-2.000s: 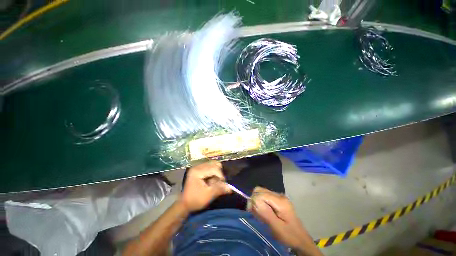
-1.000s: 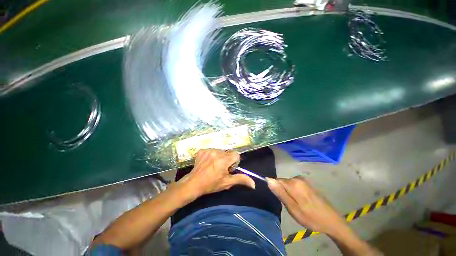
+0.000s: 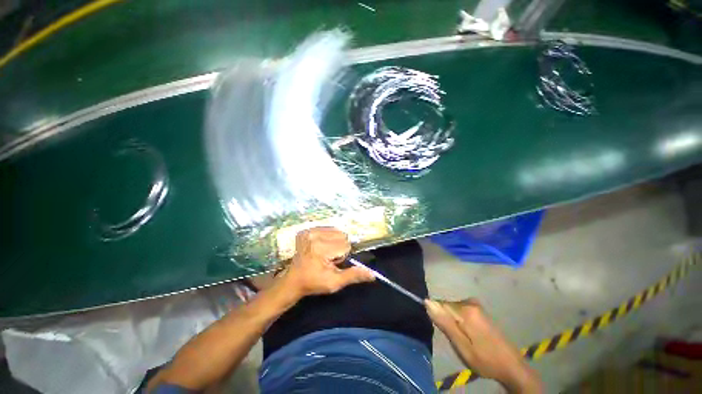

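Observation:
A thin pale strand [image 3: 389, 282] runs straight and slanting between my two hands, over my lap. My left hand [image 3: 325, 265] is closed on its upper left end, against the front of the cream-yellow block [image 3: 371, 225] at the bench edge, and hides part of the block. My right hand [image 3: 468, 329] pinches the lower right end. Behind the block lies a fanned pile of clear tubes [image 3: 296, 131]. A round coil of dark-and-silver strips [image 3: 371, 138] lies just right of it.
A sparse silver crescent of strands [image 3: 151, 202] lies at the bench's left, and a smaller dark coil [image 3: 551, 81] at far right. Shiny wrinkled tape [image 3: 250, 245] surrounds the block. Below the bench are a blue crate [image 3: 500, 240], a whitish bag [image 3: 100, 342] and black-yellow floor tape [image 3: 593, 315].
My left hand has moved up onto the block's front. My right hand has moved away to the lower right, and more of the strand shows between the hands. The view has shifted slightly.

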